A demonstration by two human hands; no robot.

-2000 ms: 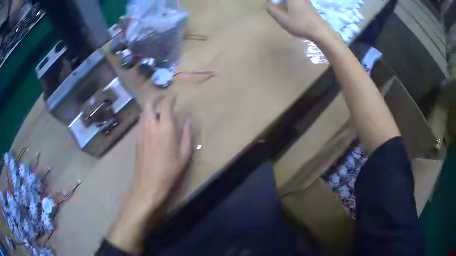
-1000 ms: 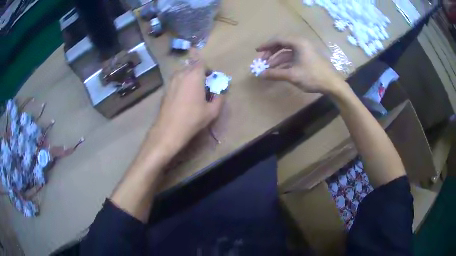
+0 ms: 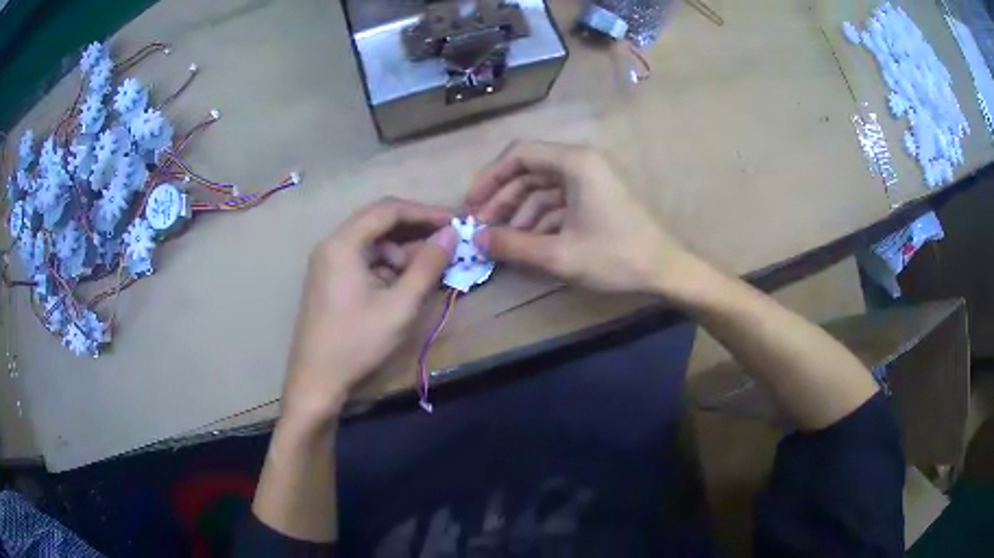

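A white toothed gear [image 3: 469, 237] sits at the top of a small motor [image 3: 469, 273], near the bench's front edge. The motor's thin coloured leads [image 3: 438, 338] hang down toward me and end in a small white plug. My left hand [image 3: 365, 283] pinches the gear and motor from the left with thumb and fingers. My right hand [image 3: 583, 223] pinches them from the right. The fingertips hide part of both pieces, and I cannot tell whether the gear is fully seated.
A metal-faced screw feeder [image 3: 469, 65] stands behind my hands. Motor-and-gear assemblies [image 3: 104, 185] with trailing wires are heaped at left. Loose white gears [image 3: 916, 98] lie at far right. A clear bag [image 3: 643, 20] and a motor are at the back. An open carton [image 3: 916, 338] is below right.
Both hands have come together on one motor and gear; a second ago they held toothed pieces apart. The view has shifted, with the feeder now further right and higher.
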